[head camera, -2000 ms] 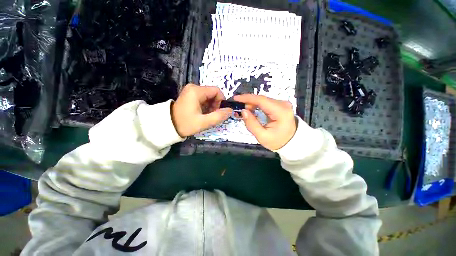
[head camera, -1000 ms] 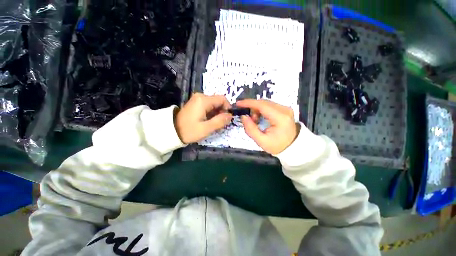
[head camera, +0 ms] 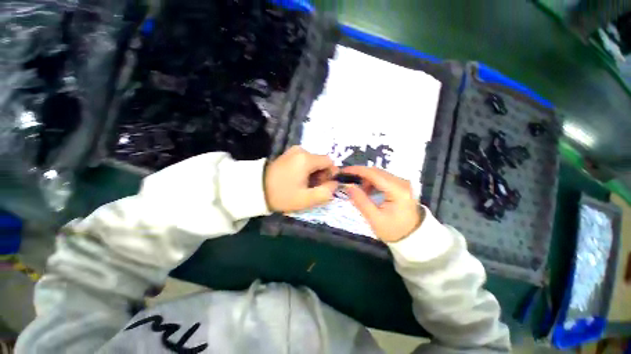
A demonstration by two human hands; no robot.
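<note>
A small black plastic housing (head camera: 348, 178) is held between the fingertips of both my hands, above the lower part of the middle tray (head camera: 290, 229). My left hand (head camera: 299, 181) grips its left end and my right hand (head camera: 387, 202) its right end. Fingers cover much of the housing, and the view is blurred. White pieces (head camera: 387, 90) fill the middle tray, packed at the top and scattered lower down, with a dark patch (head camera: 367, 155) among them. I cannot tell whether a white piece is in the housing.
The left tray (head camera: 200, 83) is full of black parts, with a clear plastic bag (head camera: 62, 104) beside it. The right tray (head camera: 508, 252) holds a pile of black units (head camera: 490, 173). A blue-rimmed bin (head camera: 581, 333) of white pieces and blue handles (head camera: 529, 304) lie at right.
The camera view has tilted and shifted, so trays and hands appear lower and turned in the picture. Both hands still hold the black housing over the middle tray.
</note>
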